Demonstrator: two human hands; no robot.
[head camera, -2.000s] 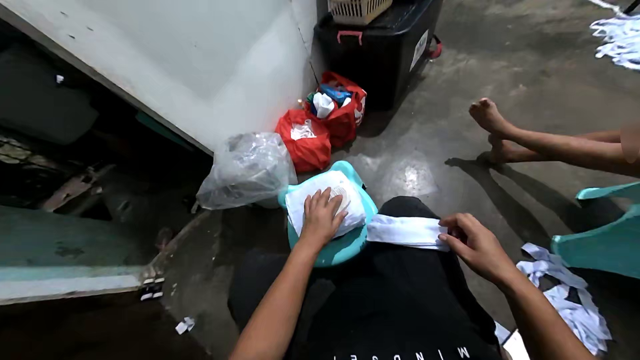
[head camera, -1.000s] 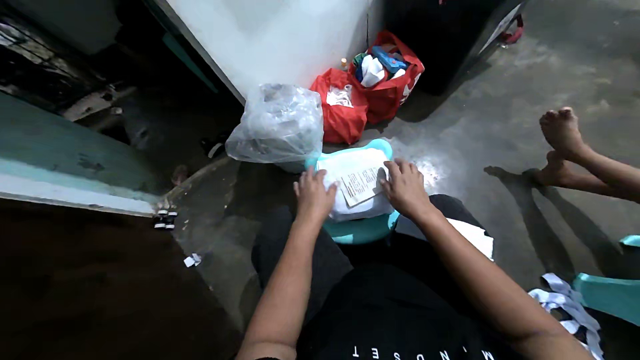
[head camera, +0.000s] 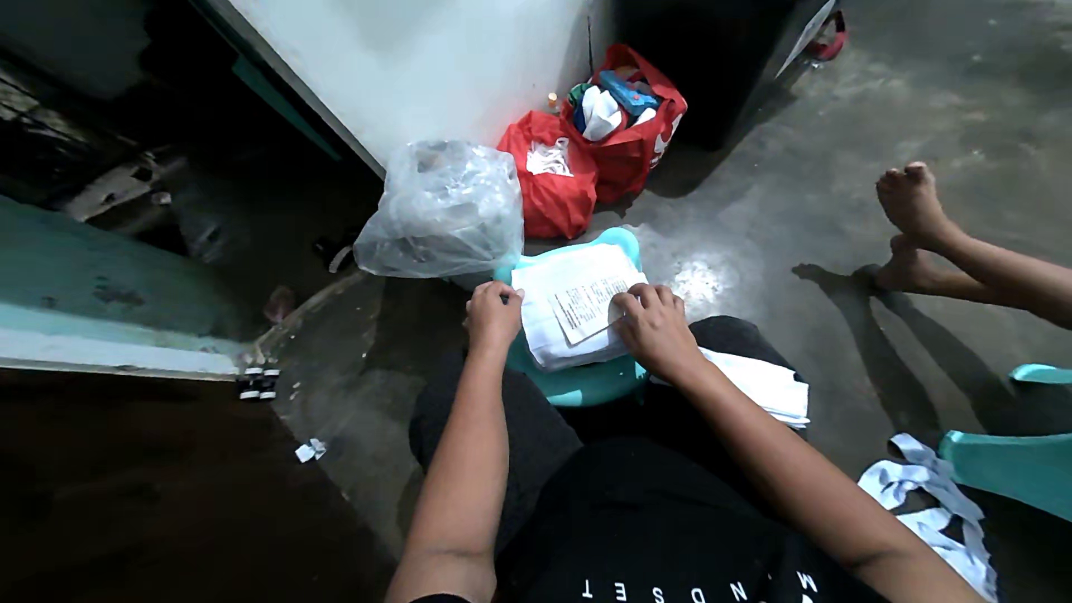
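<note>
A stack of white cloth (head camera: 544, 339) lies on a small turquoise plastic stool (head camera: 586, 387) between my knees. On the cloth rests a piece of paper (head camera: 578, 314) bearing print. My left hand (head camera: 494, 314) is at the left edge of the cloth, fingers bent; whether it pinches the cloth I cannot tell. My right hand (head camera: 653, 325) is at the right side, its fingertips by the paper and the cloth edge, their grip hidden. A folded white cloth (head camera: 758, 381) lies across my right thigh, partly behind my right forearm.
Beyond the stool stand a clear plastic bag (head camera: 448, 209) and two red bags (head camera: 548, 201) by a white wall. A black bin (head camera: 699, 67) is behind them. At the right are another person's bare feet (head camera: 917, 209), a green plastic chair (head camera: 1005, 465) and white cloth strips (head camera: 930, 494) on the floor.
Two seconds ago my left hand lay flat on the stack and my right hand was at the cloth on my thigh. Now both hands are at the stack's sides, and the printed paper shows on top.
</note>
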